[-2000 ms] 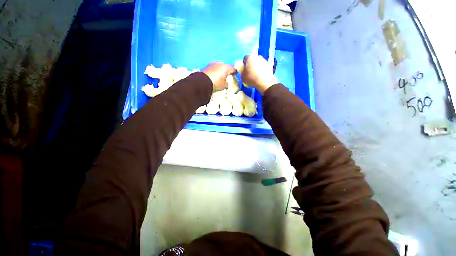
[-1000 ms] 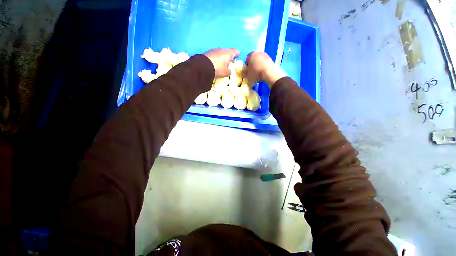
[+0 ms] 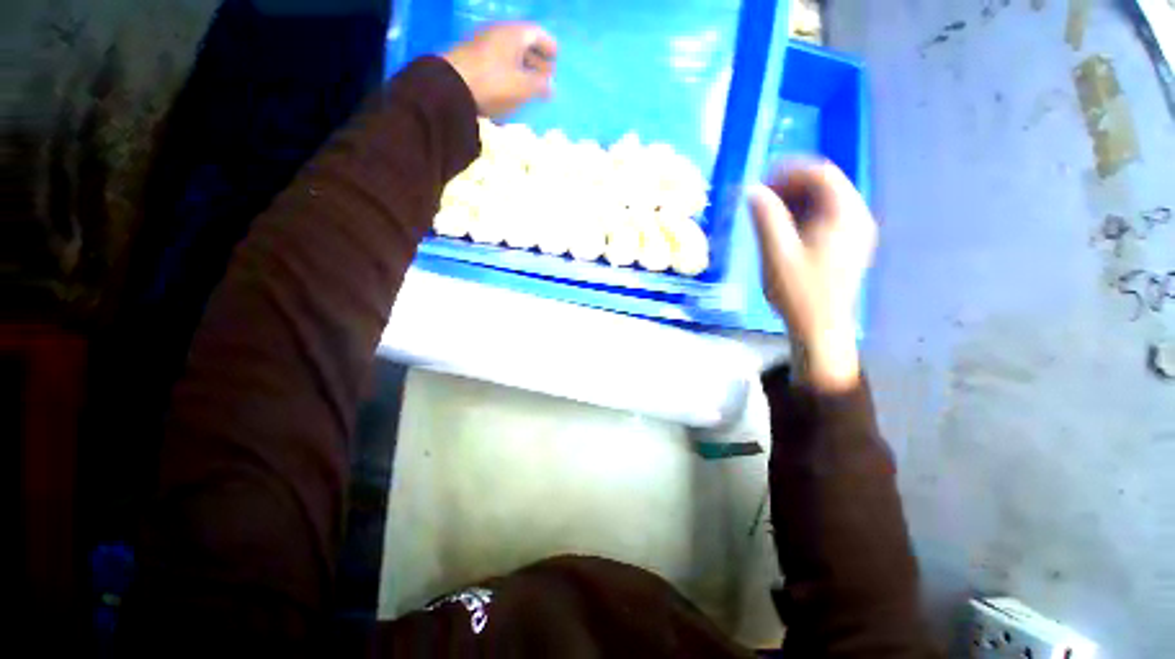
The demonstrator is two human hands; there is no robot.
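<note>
Pale yellow-white moulded parts (image 3: 580,193) lie in rows at the near end of a blue tray (image 3: 631,64). My left hand (image 3: 509,67) is over the left side of the tray, above the parts, with its fingers curled; I cannot tell whether it holds anything. My right hand (image 3: 814,238) is blurred, to the right of the tray and over a second blue crate. Its thumb and fingers are apart and I see nothing in it.
A white roll (image 3: 554,354) lies along the near side of the tray. A green and black tool (image 3: 728,449) lies on the pale table (image 3: 541,476). The blue crate (image 3: 844,110) stands at the right, beside a grey panel (image 3: 1018,335). A white socket strip (image 3: 1031,633) is at lower right.
Both hands have moved apart from over the parts, the left up and to the left, the right out past the tray's right wall. The view has shifted, and more of the part rows show.
</note>
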